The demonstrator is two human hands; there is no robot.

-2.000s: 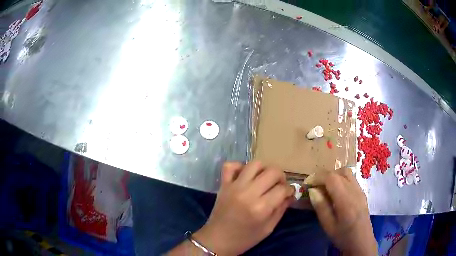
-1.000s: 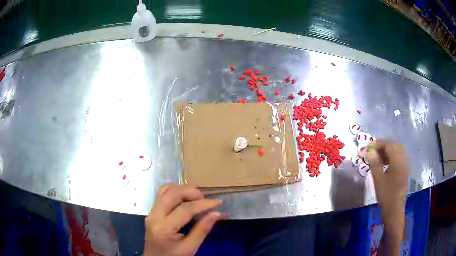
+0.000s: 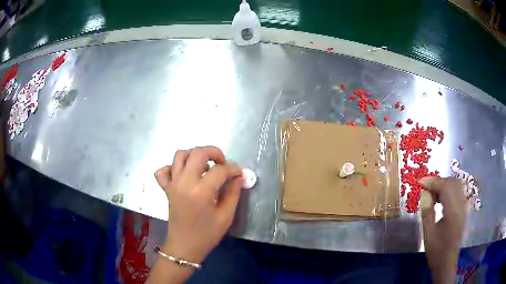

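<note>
My left hand [image 3: 202, 191] is left of the cardboard pad [image 3: 322, 166], with thumb and fingertips together at the edge of a white disc [image 3: 249, 178] on the metal table; I cannot tell if they grip it. A bit of white shows between its other fingers. My right hand [image 3: 445, 208] is over the right edge of the red piece pile [image 3: 417, 161], fingertips close together. A small white thing [image 3: 438, 212] shows beside its fingers; its grip is unclear. A whitish glue cap [image 3: 347, 170] stands on the pad, with a red piece [image 3: 365, 182] near it.
White discs with red marks [image 3: 471, 186] lie right of the pile, partly behind my right hand. A larger heap of discs [image 3: 25, 105] lies far left. A white squeeze bottle [image 3: 246, 25] stands at the table's far edge, before the green belt [image 3: 333, 19]. Blue bins are below the near edge.
The view has turned left. My left hand has moved from the pad's near edge to the disc at its left. My right hand has moved from the small disc cluster to the red pile's edge.
</note>
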